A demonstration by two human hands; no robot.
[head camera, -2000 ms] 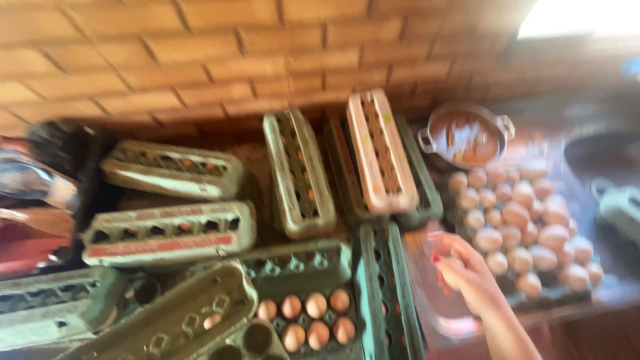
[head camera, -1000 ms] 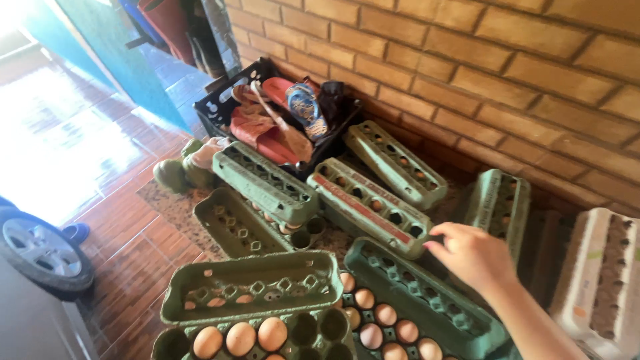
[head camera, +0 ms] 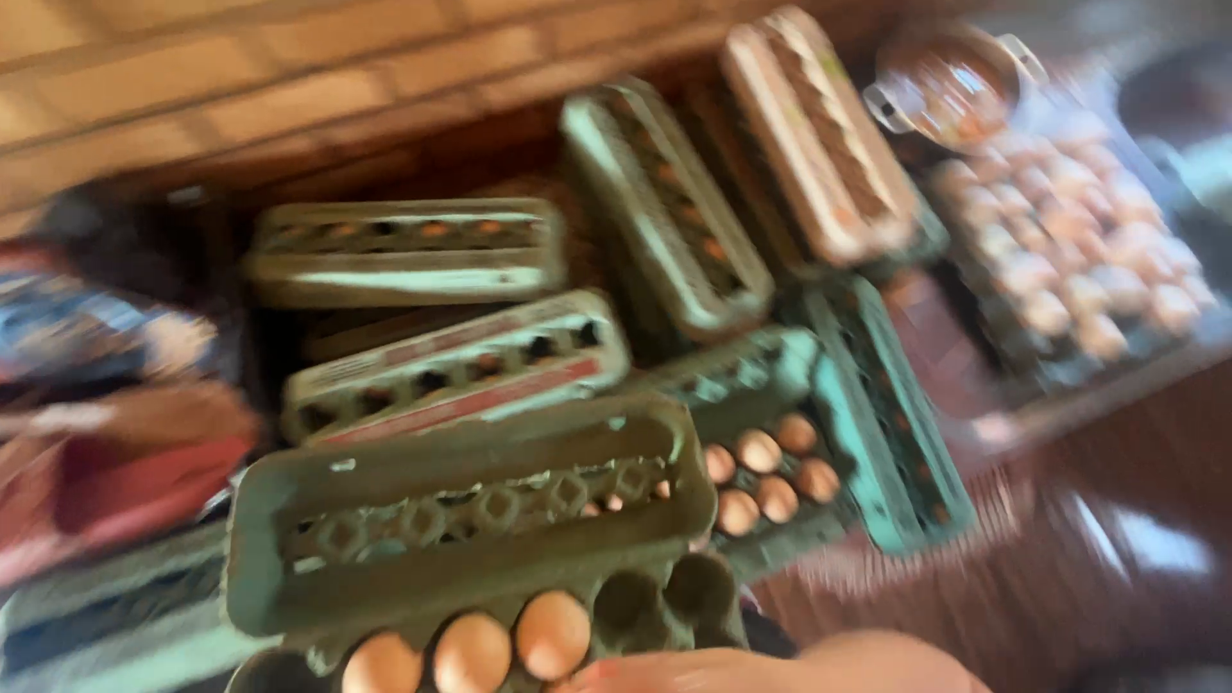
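Observation:
My right hand (head camera: 751, 669) is at the bottom edge, mostly cut off, its fingertips beside brown eggs (head camera: 552, 635) in an open green pulp egg carton (head camera: 462, 520). Whether it holds anything is hidden. That carton also shows several unfilled cups. Behind it to the right, another open carton (head camera: 741, 371) contains several brown eggs (head camera: 778, 499), and a closed carton (head camera: 895, 423) lies against its right side. My left hand is not in view. The view is blurred.
Closed cartons (head camera: 404, 250) stand along the brick wall (head camera: 289, 77), including a pale pink one (head camera: 823, 135). At right are a two-handled pot (head camera: 948, 91) and a tray heaped with eggs (head camera: 1068, 231). A dark crate with red and blue items (head camera: 144, 472) stands at left.
The view has swung right since one second ago. My right hand, above the cartons then, is now low at the front carton with the eggs.

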